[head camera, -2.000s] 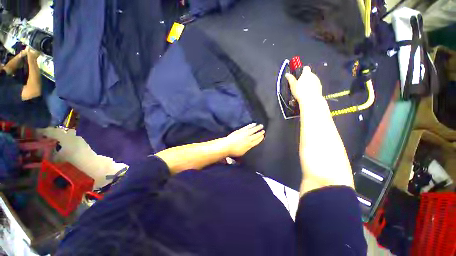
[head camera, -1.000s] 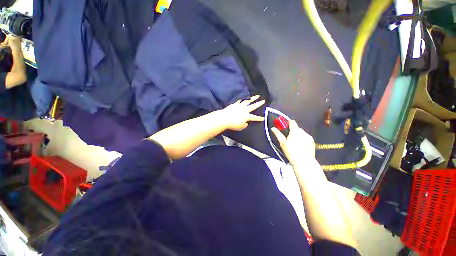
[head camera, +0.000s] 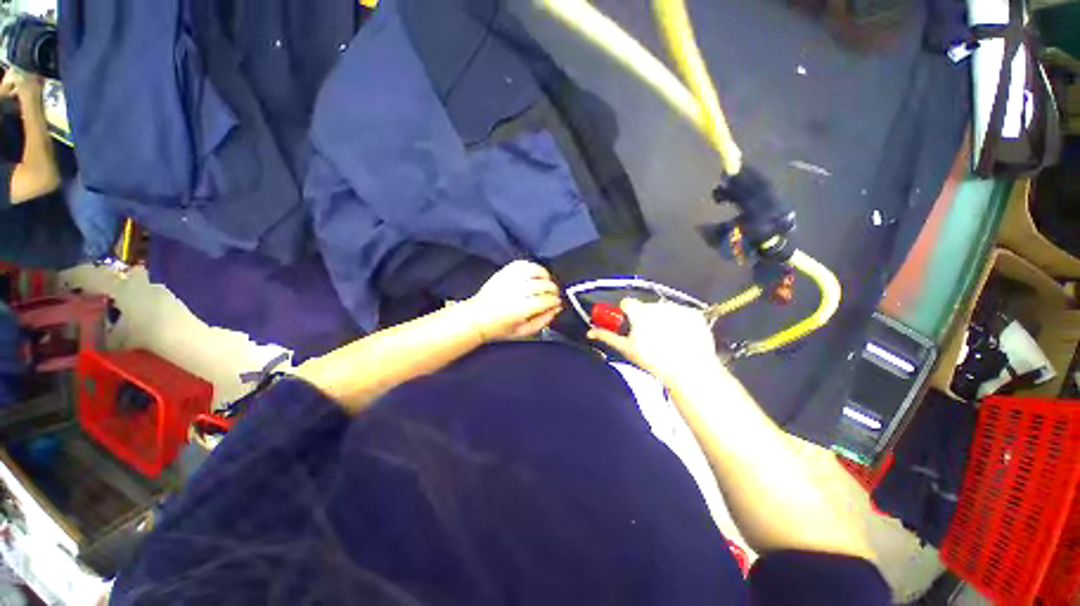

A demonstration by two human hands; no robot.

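A steam iron [head camera: 610, 316] with a red part and a pale rim lies on the dark cloth at the near edge of the table, its tip pointing left. My right hand [head camera: 669, 337] is closed around its handle. My left hand [head camera: 518, 301] rests on the near edge of the navy garment [head camera: 391, 154], just left of the iron tip, with its fingers curled down. Whether they pinch the cloth is hidden. Yellow hoses [head camera: 711, 113] run from the back of the iron through a dark wrapped joint [head camera: 758, 225] and up over the table.
More navy garments [head camera: 142, 107] drape over the table's left side. Red crates stand at lower left [head camera: 142, 408] and lower right [head camera: 1019, 497]. A cardboard box [head camera: 1007, 278] and a black tray [head camera: 882, 385] are at right. A person's arm [head camera: 36, 148] shows at far left.
The iron has moved down to the near edge and turned, its tip now pointing left. My left hand has drawn back left and its fingers have curled. The hoses have swung left.
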